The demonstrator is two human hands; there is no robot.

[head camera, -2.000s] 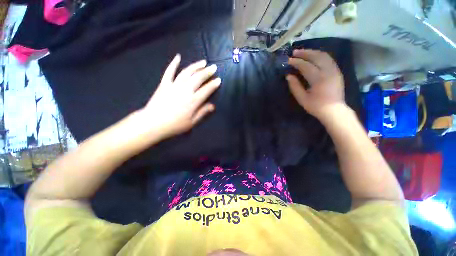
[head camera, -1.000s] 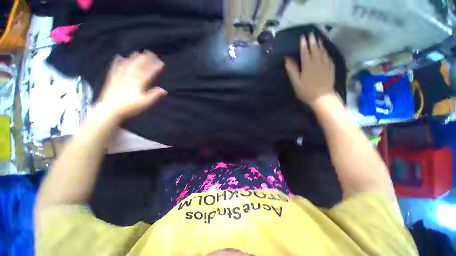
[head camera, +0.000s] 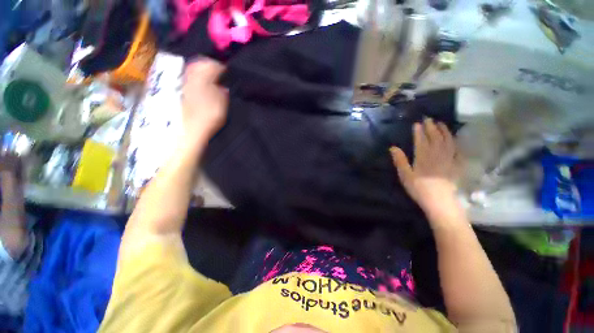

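The black fabric (head camera: 286,149) lies over the machine table and down to the lap, passing under the bright needle area (head camera: 356,113) of the pale sewing machine (head camera: 501,71). My left hand (head camera: 206,94) is blurred, with fingers curled, at the fabric's upper left edge; whether it grips the cloth is unclear. My right hand (head camera: 431,153) lies flat on the fabric, right of and nearer to me than the needle, fingers spread and holding nothing. Bright pink pieces (head camera: 228,23) on black cloth lie beyond the fabric at the top.
At left are a pale table end (head camera: 153,123) with dark marks, a green round item (head camera: 26,100), a yellow item (head camera: 93,166) and blue cloth (head camera: 71,266). Another person's hand (head camera: 11,195) shows at the left edge. A blue item (head camera: 560,185) is at right.
The view has shifted left. My left hand has moved forward from the cloth's left side and its fingers have curled. The fabric has shifted and more pink pieces show. My right hand still lies on the cloth.
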